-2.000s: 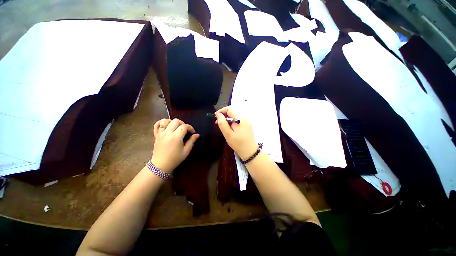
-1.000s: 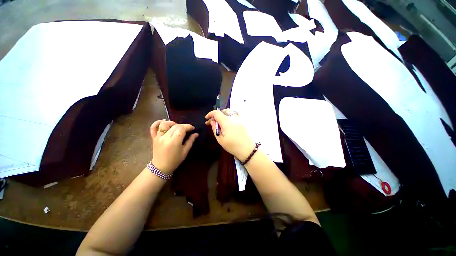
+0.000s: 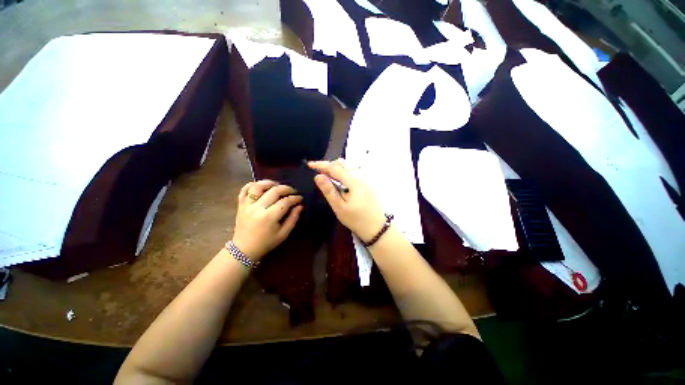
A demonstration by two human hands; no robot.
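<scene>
Black cut pieces [image 3: 291, 124] lie over a narrow maroon stack [image 3: 289, 278] in the centre. My left hand [image 3: 267, 214] rests on the lower black fabric with its fingers bent; whether it pinches a ply is hidden. My right hand [image 3: 351, 197], just to the right, holds a slim dark pen [image 3: 338, 185] with its tip over the black fabric near the maroon strip. The fingertips of both hands are a short way apart.
A wide white-topped maroon bundle [image 3: 105, 113] stands at the left. A curved paper-topped piece [image 3: 383, 150], a small panel [image 3: 469, 197] and long bundles [image 3: 578, 128] lie right. A black smartphone [image 3: 535, 222] with a red ring [image 3: 579, 282] lies on the right-hand stack.
The pen has swung from nearly upright to slanting, its tip now over the fabric to the left. My left hand has shifted slightly right.
</scene>
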